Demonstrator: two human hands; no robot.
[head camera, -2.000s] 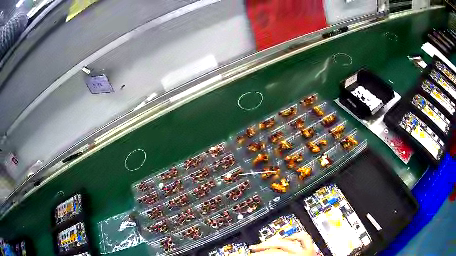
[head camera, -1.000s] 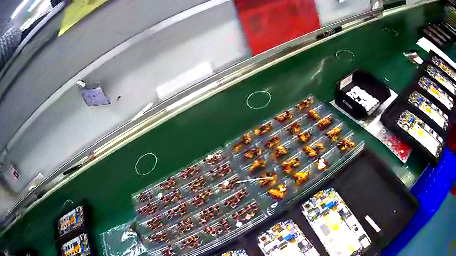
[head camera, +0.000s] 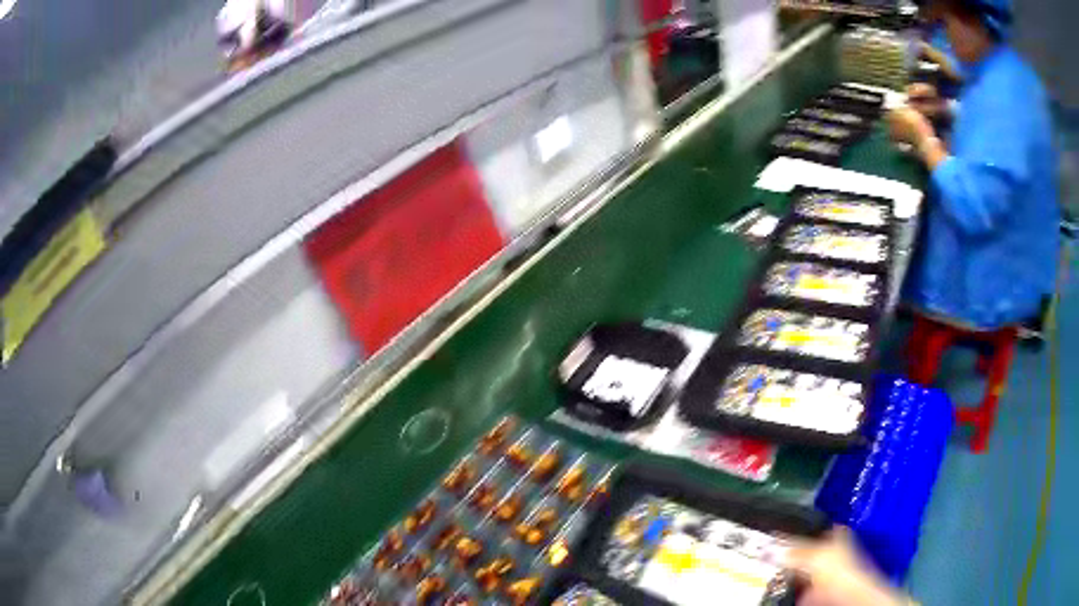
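Note:
A black board carrier (head camera: 734, 502) lies at the bottom edge with a circuit board (head camera: 692, 554) in it; part of another board shows at its lower left. My right hand (head camera: 842, 571) is blurred and cut off by the bottom edge, its fingertips at the right end of the nearer board. Whether it grips the board or carrier cannot be told. A clear tray of yellow-orange wound parts (head camera: 509, 509) lies left of the carrier. My left hand is not in view.
A black bin (head camera: 580, 385) holds white parts (head camera: 627, 384). Beyond it, a carrier (head camera: 775, 429) holds several boards. A blue crate (head camera: 887, 474) is at the right. A person in blue (head camera: 994, 189) works farther along the green bench (head camera: 497, 367), near a red stool (head camera: 984, 367).
The view has swung right, bringing the person and far carriers in. My right hand now shows at the nearest board. The nearest board now sits close to the carrier's far edge. The dark red-brown parts are out of view.

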